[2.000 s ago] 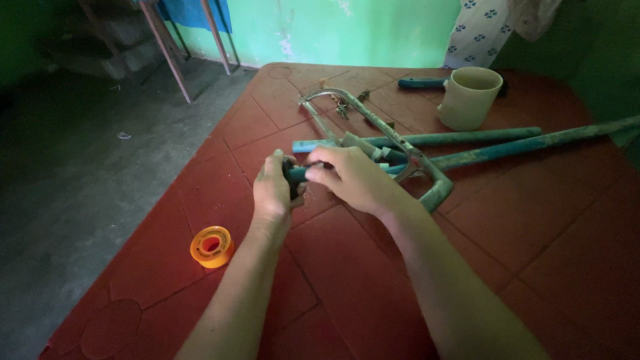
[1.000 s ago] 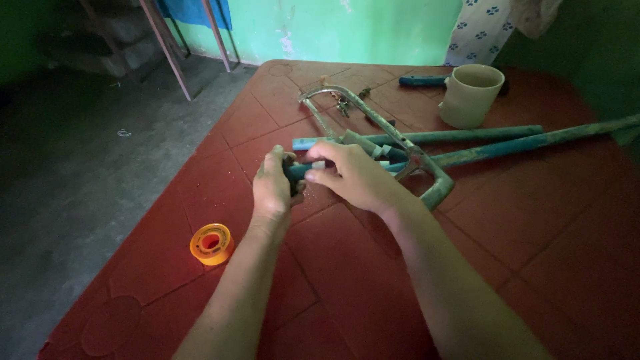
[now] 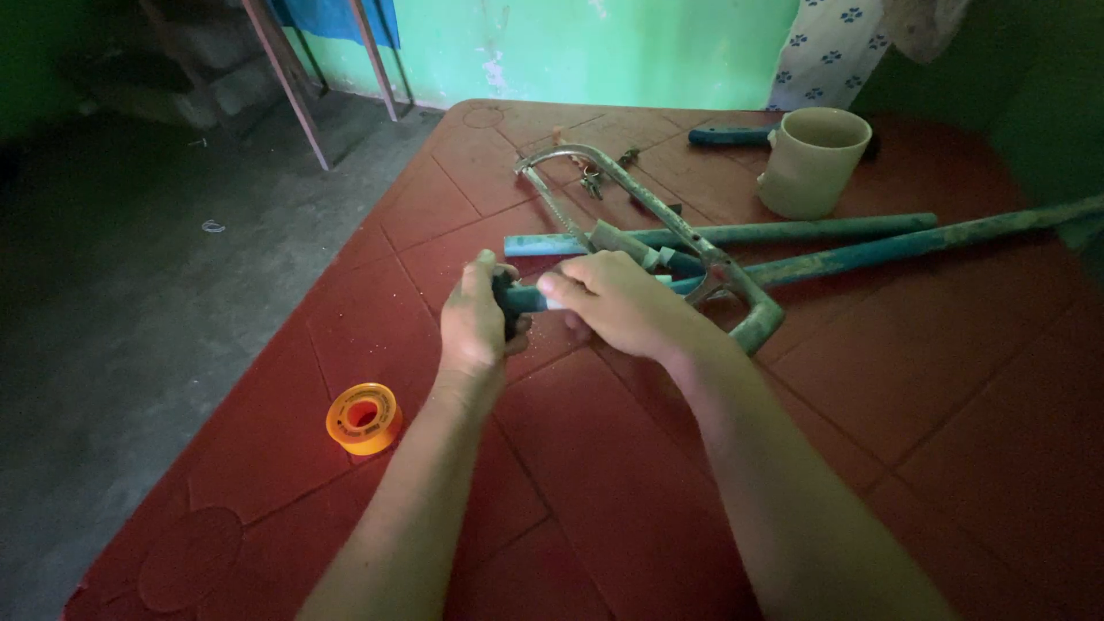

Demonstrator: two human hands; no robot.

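My left hand (image 3: 476, 315) is closed around a dark ribbed fitting (image 3: 502, 302), from which a short blue pipe piece (image 3: 524, 299) sticks out to the right. At the white end of that piece are the fingers of my right hand (image 3: 604, 297), closed on it; their tips partly hide it. Just beyond my right hand lies a hacksaw (image 3: 642, 190) with a worn metal frame, its blade toward the left. Blue pipes (image 3: 828, 261) lie beneath and beside the saw, with short pipe pieces (image 3: 623, 243) near its blade. An orange spool of thread seal tape (image 3: 364, 419) rests left of my left forearm.
The red table (image 3: 595, 448) has its left edge running along the grey floor (image 3: 207, 285). A beige mug (image 3: 815, 164) stands at the back right, in front of a blue-handled tool (image 3: 729, 136). Small keys (image 3: 591, 183) lie behind the saw blade. A green wall rises behind the table.
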